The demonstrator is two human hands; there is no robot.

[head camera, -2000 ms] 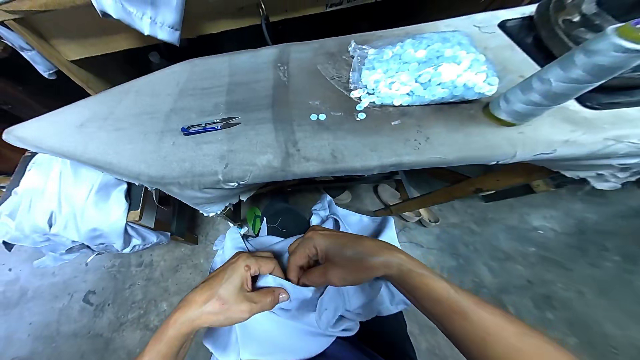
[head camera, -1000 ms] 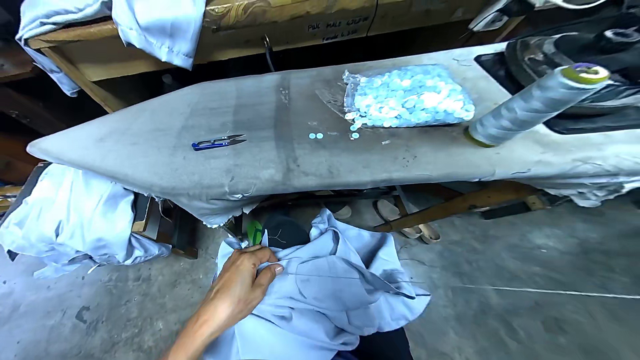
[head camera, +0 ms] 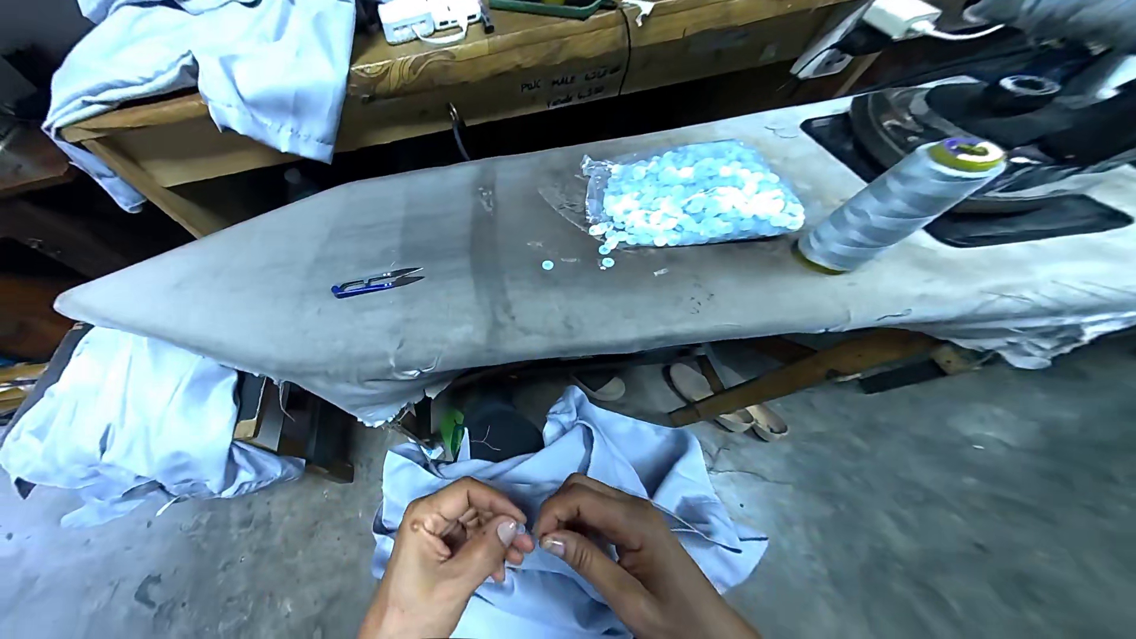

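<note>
My left hand pinches a small pale button between thumb and fingers. Close to its right, my right hand has thumb and forefinger nearly together; whether a needle is between them is too small to tell. Beneath both hands light blue cloth lies over my lap, with a thread across its right part. On the padded ironing board are blue-handled thread snips, a clear bag of light blue buttons and a loose button to its lower left.
A grey thread cone stands tilted at the board's right, before a dark iron. Folded blue garments lie on a low stand at left; more cloth hangs off the wooden table. Sandals lie under the board.
One of the two loose buttons side by side on the board is gone from there. My right hand, out of view a second ago, is back beside my left. The left hand has left the cloth.
</note>
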